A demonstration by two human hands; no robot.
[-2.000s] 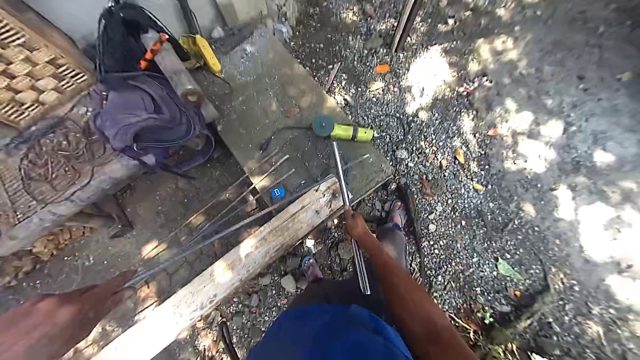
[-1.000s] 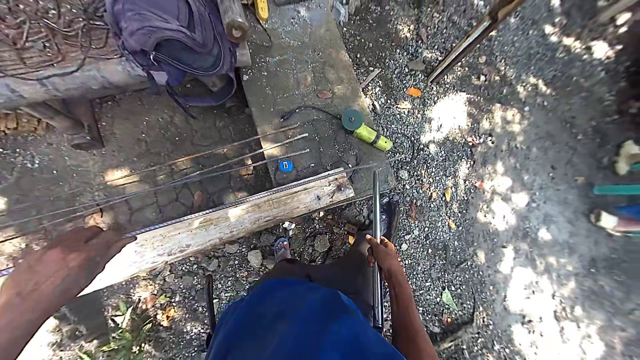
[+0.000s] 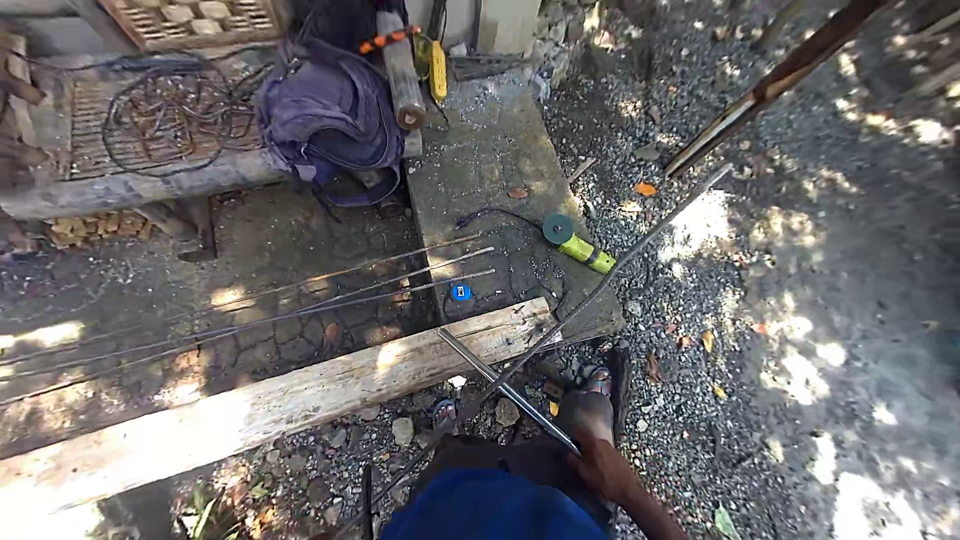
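My right hand (image 3: 602, 466) is closed around the lower end of a shiny metal pipe (image 3: 510, 391), which slants up and left to the edge of a wooden beam (image 3: 300, 397). A long steel rod (image 3: 581, 306) crosses the pipe and the beam's end, running from upper right to lower left; what holds it is hidden. My left hand is out of the frame. Beyond the beam, a green angle grinder (image 3: 589, 252) with a dark disc lies on a concrete slab (image 3: 495, 165). Near it are a round blue object (image 3: 460, 292) and several thin rods (image 3: 397, 289).
A purple backpack (image 3: 330, 120) rests on a bench (image 3: 150, 180) beside tangled wire (image 3: 169, 112). A yellow tool or case (image 3: 438, 71) is near a short log (image 3: 403, 82). At upper right, a long wooden piece (image 3: 750, 101) slants over gravel. My feet stand among stones (image 3: 403, 430).
My left hand, earlier at the beam's left part, has left the view. The pipe in my right hand has swung from near upright to slanting left. The long rod now crosses the beam's right end.
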